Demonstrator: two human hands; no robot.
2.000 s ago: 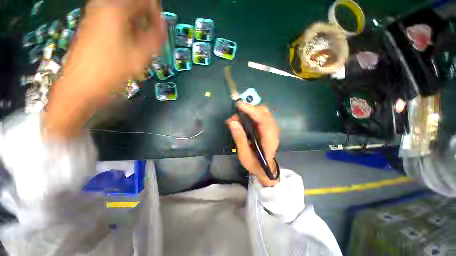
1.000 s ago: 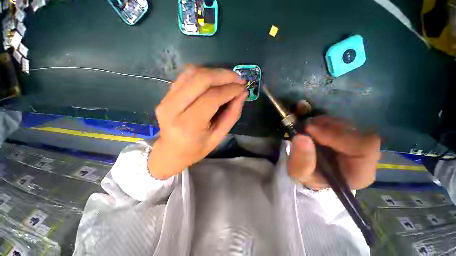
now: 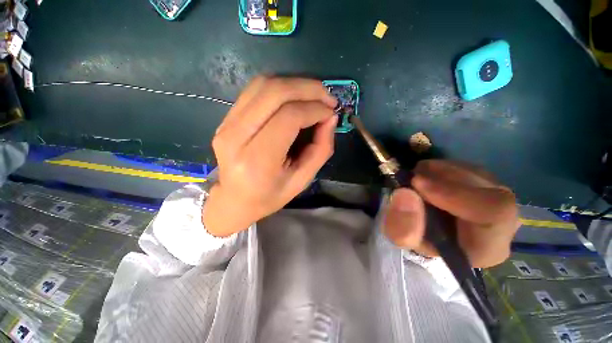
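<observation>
An open turquoise housing with a dark circuit board (image 3: 346, 95) lies on the dark green mat in front of me. My left hand (image 3: 272, 144) is at its left side, thumb and fingertips pinched at the board on something too small to make out, possibly short leads. My right hand (image 3: 456, 211) grips a soldering iron (image 3: 387, 165) with a black handle and brass-coloured collar. The iron's tip is at the lower right part of the board, close to my left fingertips; contact is hard to tell. A thin silvery solder wire (image 3: 144, 88) runs from the left to behind my left hand.
A turquoise cover with a dark round centre (image 3: 488, 70) lies at the right. A yellow square (image 3: 380, 29) and open housings (image 3: 282, 25) are at the top. A brown lump (image 3: 421, 141) is near the iron. White pieces (image 3: 17, 45) lie far left. The mat's front edge is near my wrists.
My left hand has come down from the upper left to the board. The iron's tip has moved onto or close to the board. The view has shifted closer to the mat.
</observation>
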